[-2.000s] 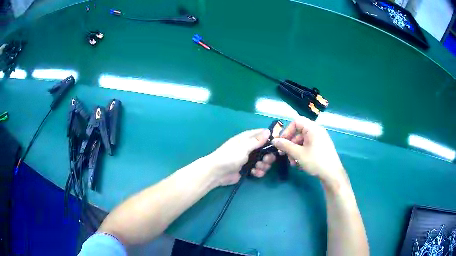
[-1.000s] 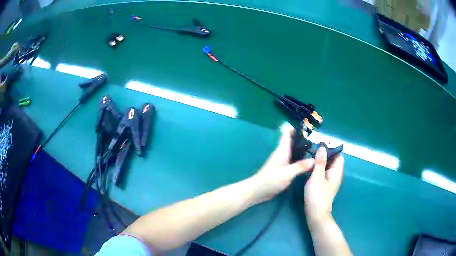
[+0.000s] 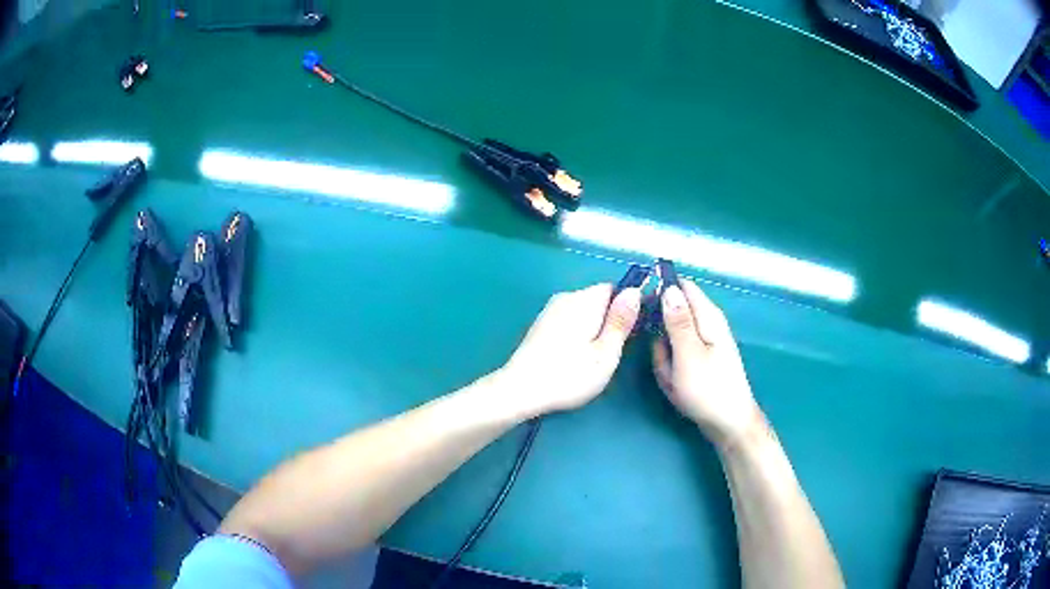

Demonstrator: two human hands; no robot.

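My left hand [image 3: 581, 345] and my right hand [image 3: 705, 359] hold a black battery clamp [image 3: 657, 301] between them over the green bench. The left hand grips one half and the right hand the other, with the jaw ends pointing away from me. The fingers hide most of the clamp, and I cannot tell whether a spring is in it. Its black cable [image 3: 503, 495] comes out below my left hand and runs to the bench's near edge.
Several black clamps [image 3: 198, 276] lie bunched at left, beside another clamp [image 3: 116, 198]. An open clamp [image 3: 520, 178] with copper jaws lies on the belt ahead. Spring trays stand at lower right [image 3: 988, 535] and upper right [image 3: 900, 40].
My hands have come closer together, and the clamp half in my right hand now stands upright beside the other. The camera view has shifted, and the open clamp on the belt appears further left.
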